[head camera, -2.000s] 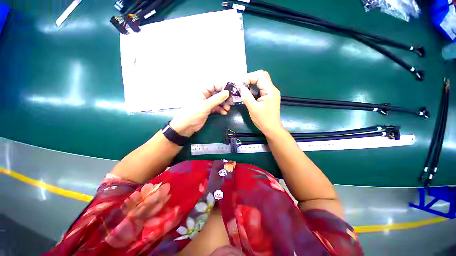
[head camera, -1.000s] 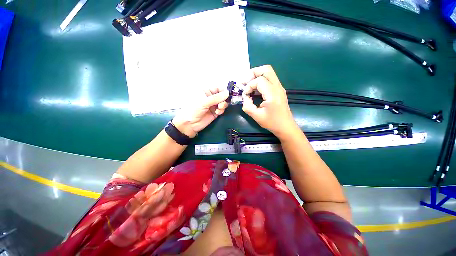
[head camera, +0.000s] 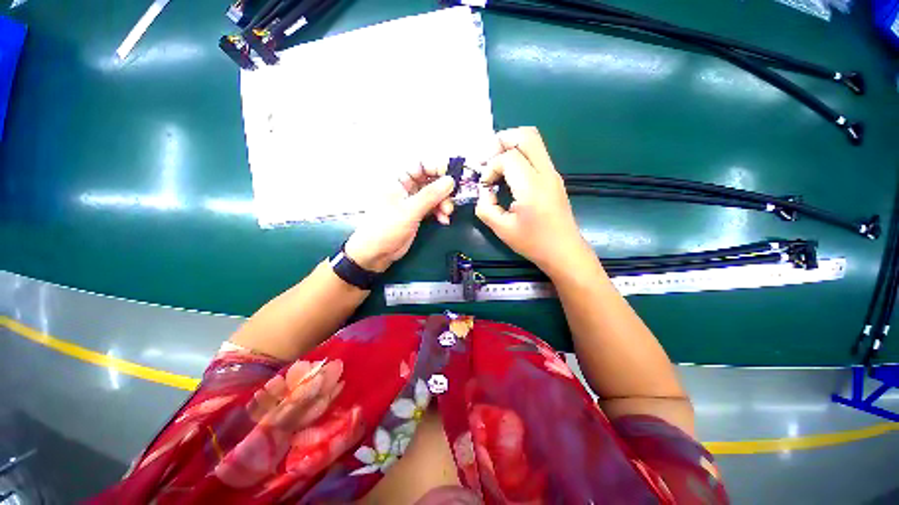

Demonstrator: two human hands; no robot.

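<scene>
My left hand [head camera: 399, 219] holds a small black connector housing [head camera: 455, 168] at the right edge of the white paper sheet. My right hand [head camera: 527, 197] pinches thin wire ends [head camera: 470, 187] just right of the housing. The fingers hide where the wires meet the housing. The black sleeved wire harness [head camera: 670, 187] runs right from under my right hand to its far-end connector [head camera: 868, 227].
A white paper sheet [head camera: 365, 118] lies left of centre. A steel ruler [head camera: 419, 293] lies near the table edge, with black harnesses [head camera: 631, 266] along it. A harness bundle [head camera: 286, 25] is top left. More harnesses lie top right [head camera: 690, 44] and far right [head camera: 884, 286].
The view has shifted slightly since the earliest frame. My right fingers have drawn a little away from the housing, showing more of the wire ends. My left hand still holds the housing.
</scene>
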